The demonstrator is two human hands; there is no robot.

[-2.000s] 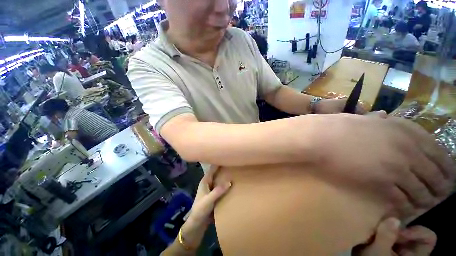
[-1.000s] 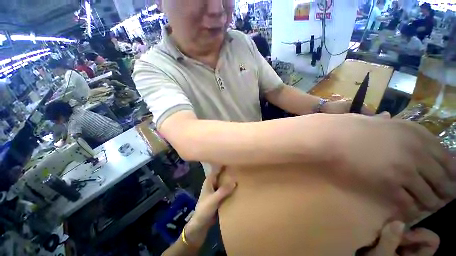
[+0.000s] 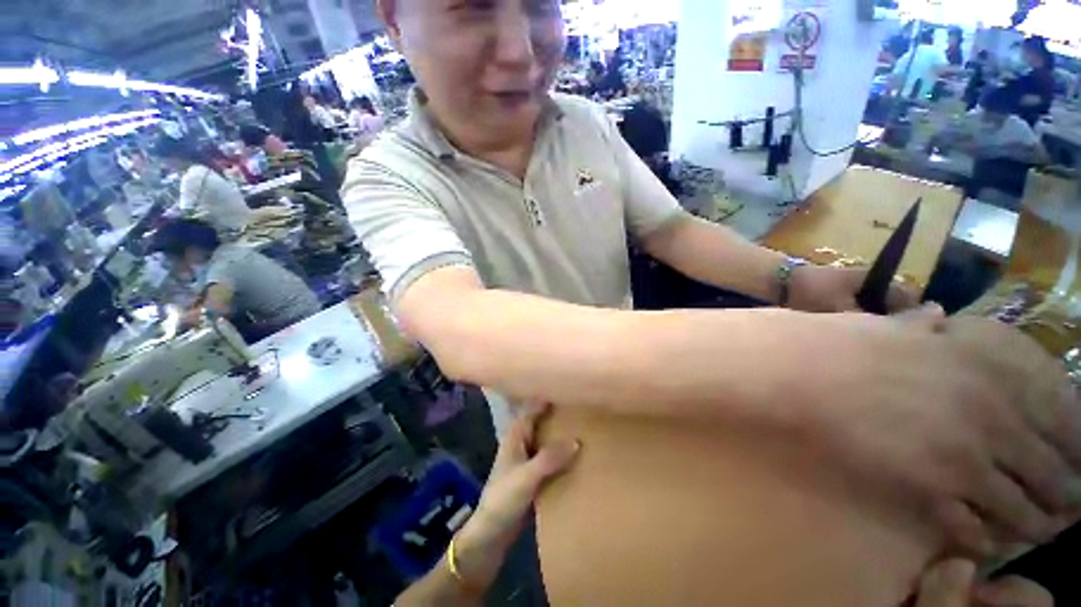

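Note:
A tan card sheet (image 3: 711,510) is held up in front of me, smooth and slightly curved. My left hand (image 3: 522,474), with a yellow band at the wrist, grips its left edge, thumb on the near face. My right hand (image 3: 978,587) is at its lower right edge, mostly cut off by the picture's bottom, with fingertips against the sheet. A second person's forearm and spread hand (image 3: 948,415) lie across the upper part of the sheet. That person's other hand is behind, with a dark pointed blade (image 3: 890,259) sticking up from it.
The second person (image 3: 510,202) stands across the sheet. A white sewing table (image 3: 290,379) with a machine (image 3: 160,379) is at left. A blue bin (image 3: 427,510) with white pieces is on the floor. A brown-topped table (image 3: 877,213) and clear film are at right.
The whole scene has shifted right and slightly down in the picture. My right hand is now more cut off by the bottom edge. Both hands keep their places on the sheet.

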